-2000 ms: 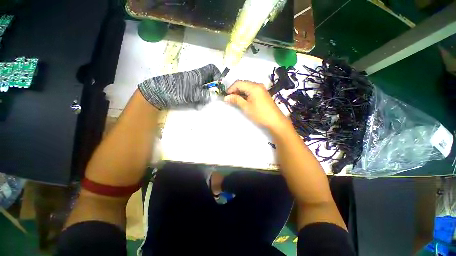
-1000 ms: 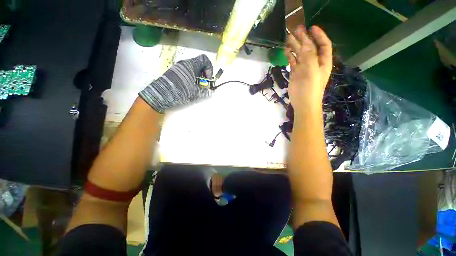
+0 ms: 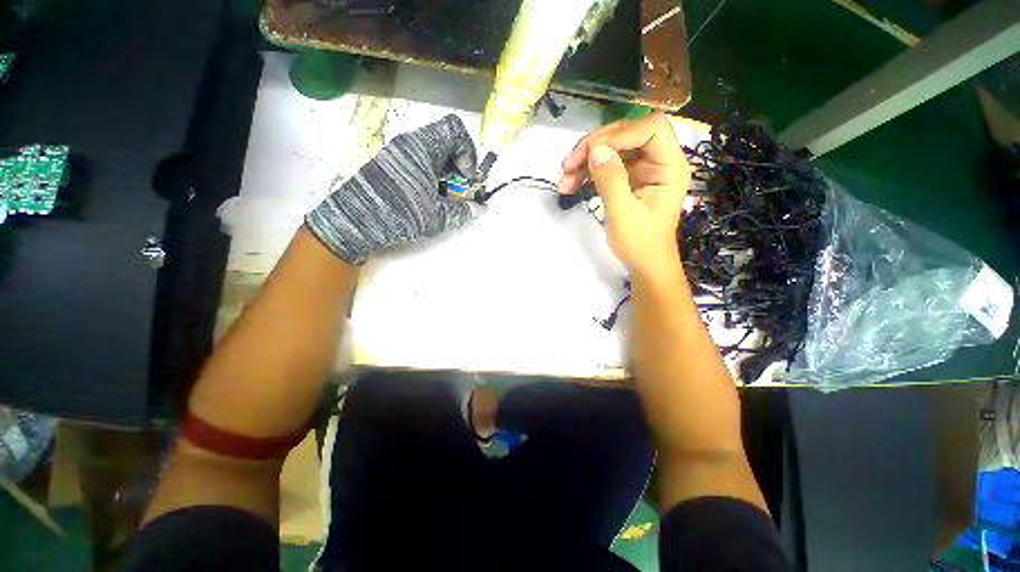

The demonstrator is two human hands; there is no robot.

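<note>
My left hand, in a grey-and-black knit glove, holds a small circuit board between its fingertips over the white work sheet. A thin black cable lead runs from the board to the right, ending in a thicker black plug. My bare right hand is at that plug, fingers curled; whether it grips it is unclear. A pale-yellow wrapped tool comes down from the top, its dark tip beside the board.
A tangled black cable pile lies at right, beside a clear plastic bag with a white label. Green boards sit on the black surface at left. A brown-edged shelf is ahead, and a grey bar crosses the upper right.
My right hand first left the board and rose to the upper right, then came back down to the lead's plug. My left hand keeps the board and has shifted slightly left.
</note>
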